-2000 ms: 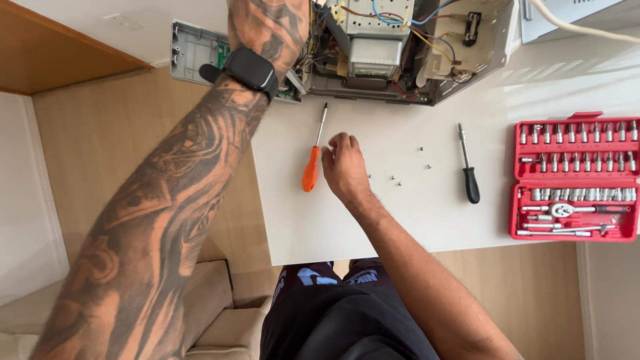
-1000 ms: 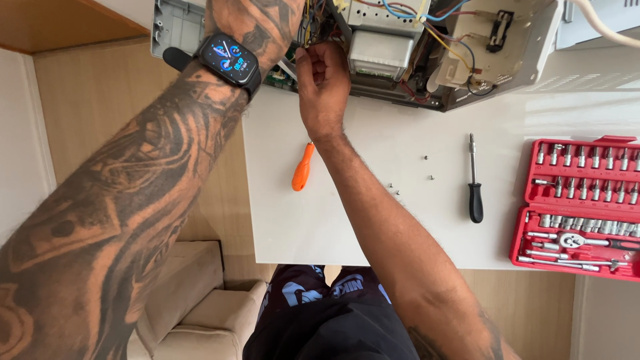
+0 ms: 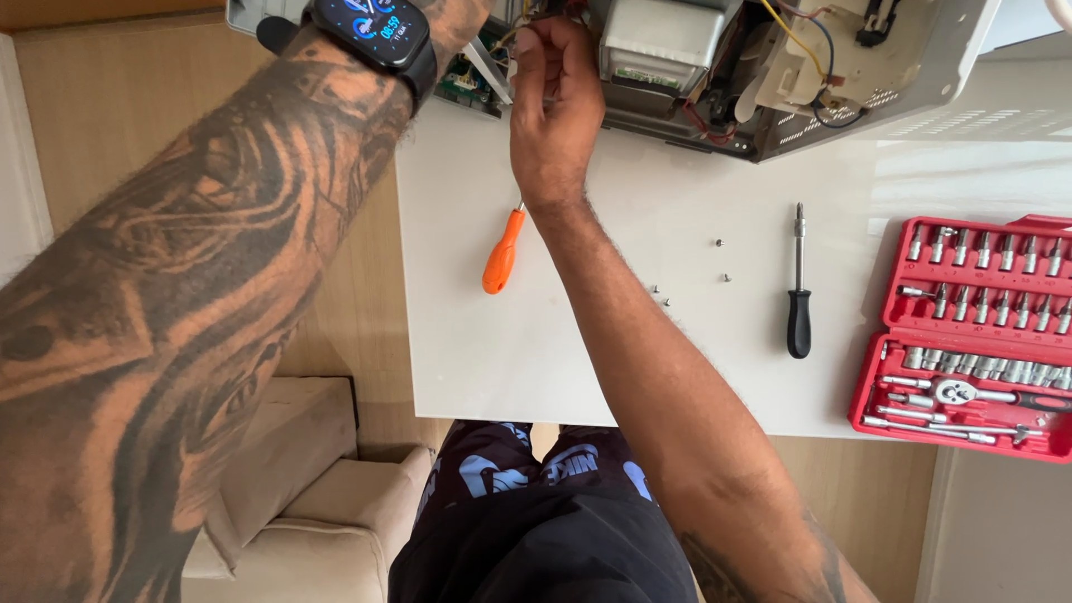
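Note:
An opened appliance with a metal case (image 3: 871,109) stands at the top, its wiring and a boxy metal-covered part (image 3: 662,38) exposed. My right hand (image 3: 557,100) is at its left side among the wires, fingers curled; what they touch is hidden. My left hand (image 3: 461,17), below a smartwatch, is mostly cut off by the top edge, beside a green circuit board (image 3: 469,84). Under my right wrist, an orange-handled screwdriver (image 3: 504,255) lies on the white table. Small screws (image 3: 727,277) lie right of my forearm, and a black-handled screwdriver (image 3: 799,310) is farther right.
A red socket and bit case (image 3: 892,368) lies unfolded at the table's right side, holding bits, sockets and a ratchet (image 3: 955,391). The white table's front edge (image 3: 519,418) is close to my body. A beige sofa (image 3: 310,502) stands at lower left.
My right hand has moved from beside the orange-handled screwdriver up into the appliance's left side. My left arm still reaches to the appliance. The view has shifted somewhat.

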